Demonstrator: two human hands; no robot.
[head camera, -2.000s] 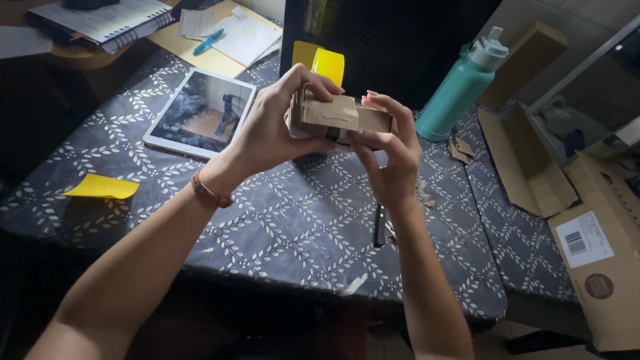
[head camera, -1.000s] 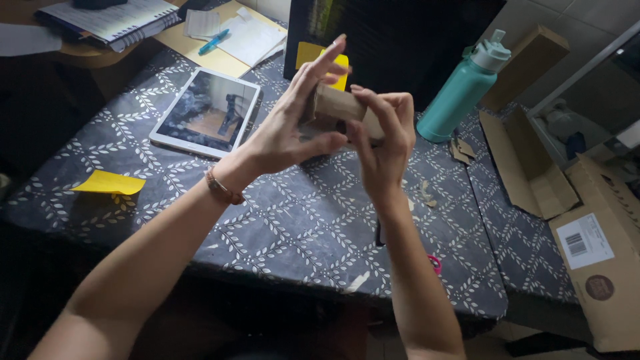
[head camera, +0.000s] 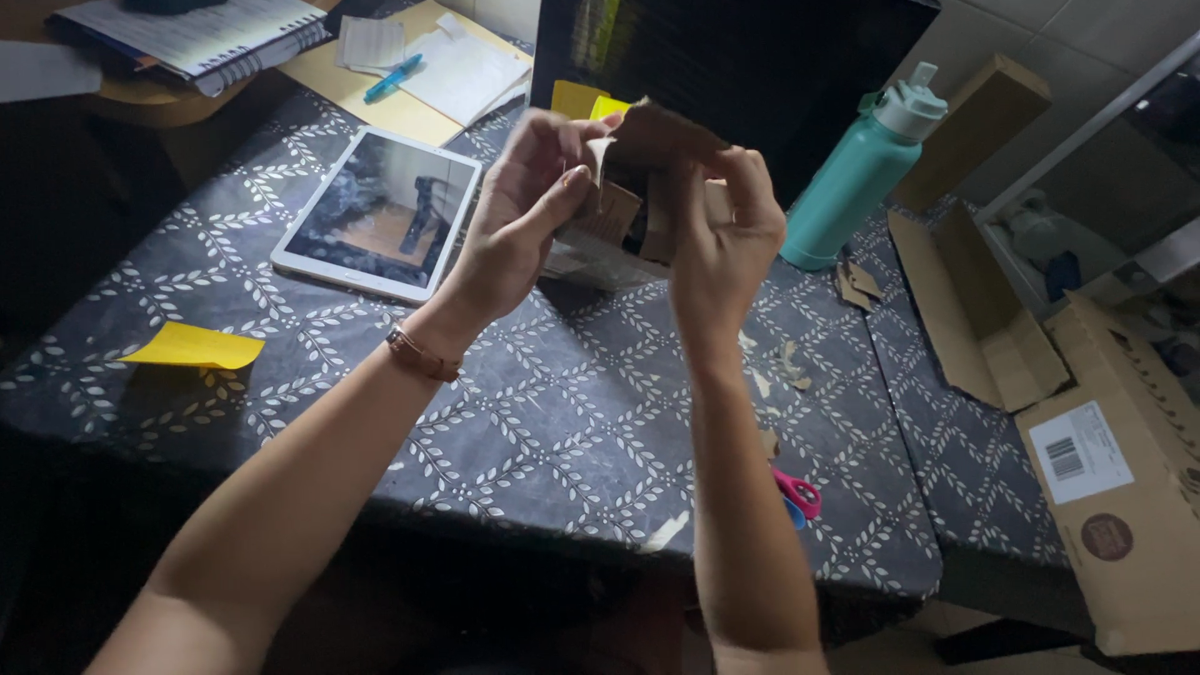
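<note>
A small brown cardboard piece (head camera: 661, 136) with a torn, raised flap is held up between both hands above the table. My left hand (head camera: 525, 211) grips its left edge with thumb and fingers. On its right side, my right hand (head camera: 727, 220) holds it, fingers partly hidden behind the card. Its inside looks dark between the folds. Behind and below it, a pale boxy object shows in part; whether the two are joined I cannot tell. Yellow pieces (head camera: 577, 98) stand behind my left fingers. Scissors with pink and blue handles (head camera: 797, 495) lie partly hidden by my right forearm.
A white tablet (head camera: 380, 211) lies left of my hands, a yellow sticky note (head camera: 195, 347) nearer the front. A teal bottle (head camera: 853, 178) stands at right, beside cardboard scraps (head camera: 855, 284). A large opened cardboard box (head camera: 1125, 562) is at far right. A black panel (head camera: 712, 56) rises behind.
The cardboard looked like a compact block earlier; now a flap stands raised from it. My left fingers, spread one second ago, have closed on its edge. More of the scissors' handles shows.
</note>
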